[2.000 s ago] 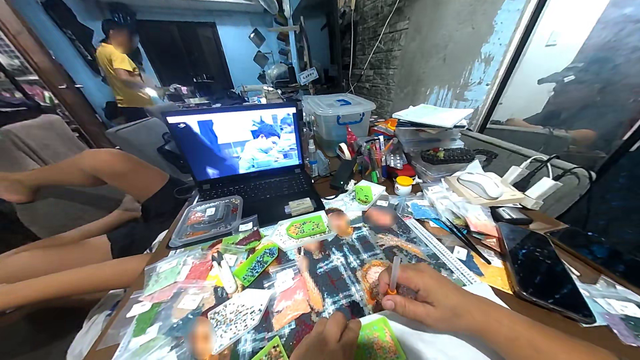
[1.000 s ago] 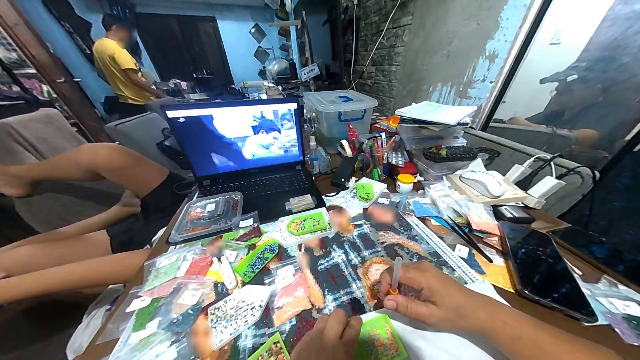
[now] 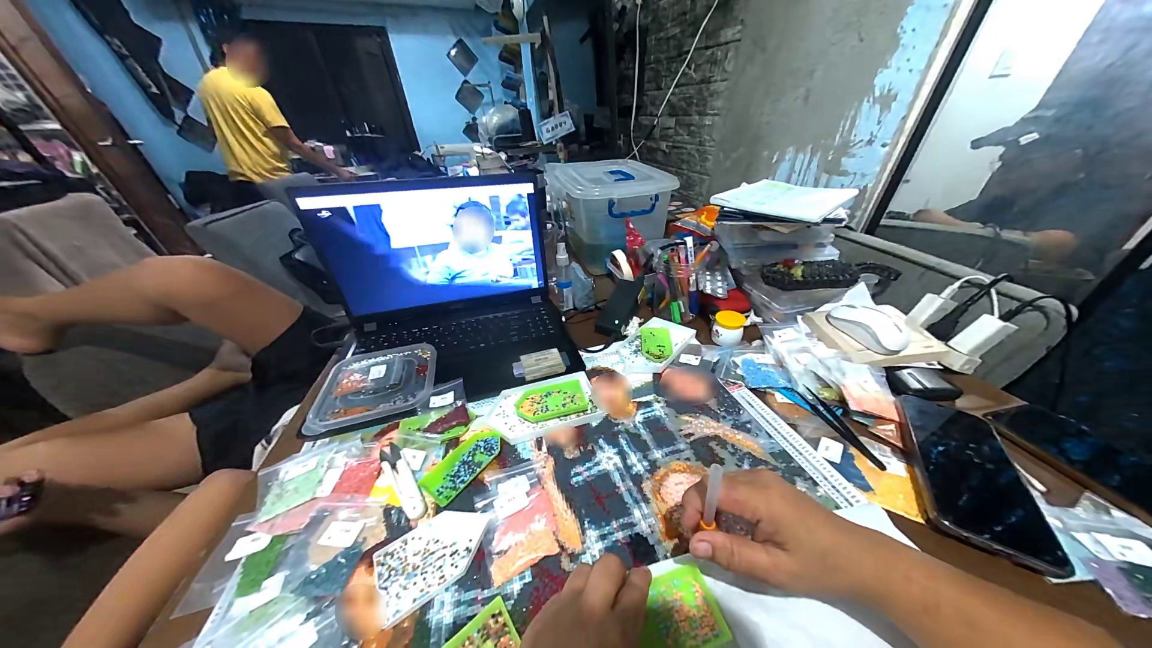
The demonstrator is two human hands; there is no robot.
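My right hand (image 3: 760, 531) grips a slim pen-like applicator (image 3: 712, 495) with a clear shaft and an orange lower part, over a diamond painting canvas (image 3: 621, 459). My left hand (image 3: 594, 607) rests low on the canvas, fingers curled; whether it holds anything is hidden. Beside it on the right lies a green tray (image 3: 686, 612) of mixed beads, and another green tray (image 3: 486, 630) sits to its left. A white tray (image 3: 427, 560) of multicoloured beads and a green tray of dark beads (image 3: 461, 468) lie further left.
Bead bags (image 3: 333, 531) cover the left side. Behind the canvas are a laptop (image 3: 450, 333), a lidded plastic container (image 3: 371, 387) and a yellow-lidded jar (image 3: 728, 328). Tweezers (image 3: 841, 423) and a phone (image 3: 976, 481) lie right. Someone's bare legs (image 3: 180, 360) are at left; a person in yellow (image 3: 243, 126) stands behind.
At the lower left, a bare limb now reaches nearer the table than before. The person in yellow has shifted posture. My hands have hardly moved.
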